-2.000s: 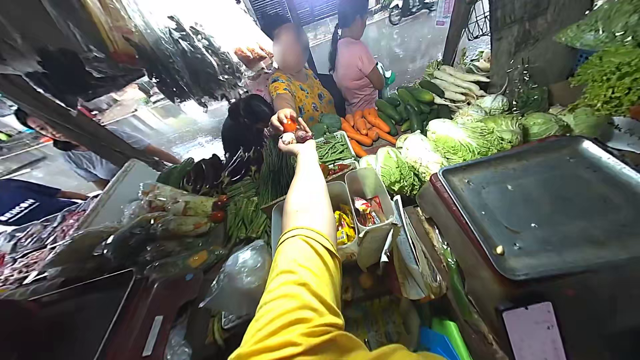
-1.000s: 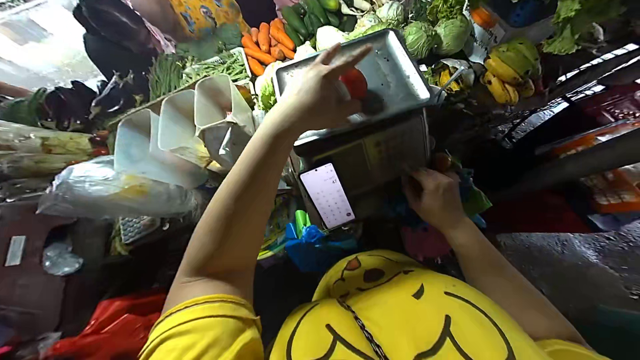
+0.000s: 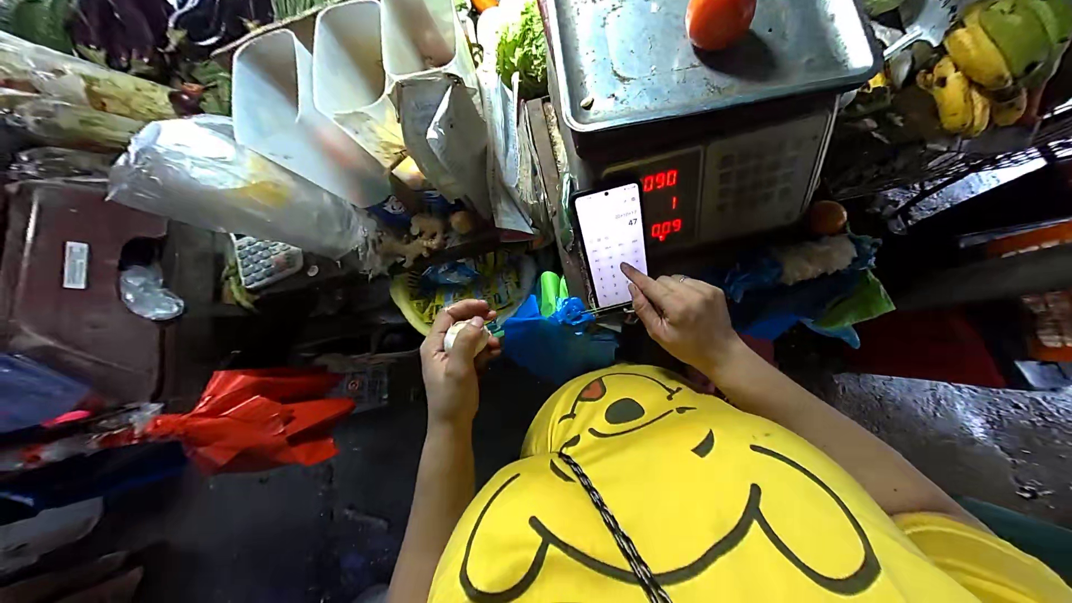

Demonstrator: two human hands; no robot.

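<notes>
My left hand (image 3: 456,356) is closed around a small whitish item (image 3: 466,338), perhaps garlic. With an outstretched index finger, my right hand (image 3: 682,316) touches the screen of a smartphone (image 3: 610,243), which shows a calculator and leans upright against the front of a digital scale (image 3: 758,180). No object shows in that right hand. A red tomato (image 3: 718,23) rests on the scale's metal tray (image 3: 620,88), and red digits glow below the tray. Blue plastic bags (image 3: 557,339) hang between my hands.
White plastic bins (image 3: 268,92) stand left of the scale, beside bagged vegetables (image 3: 193,176). Bananas (image 3: 963,92) lie at the upper right. A red plastic bag (image 3: 260,419) and a calculator (image 3: 266,261) are at the left. A yellow basket (image 3: 410,293) sits below the bins.
One hand was over the scale tray by the tomato a second ago; it is now drawn back. My right hand has moved onto the phone. The view has swung down from the stall and other people.
</notes>
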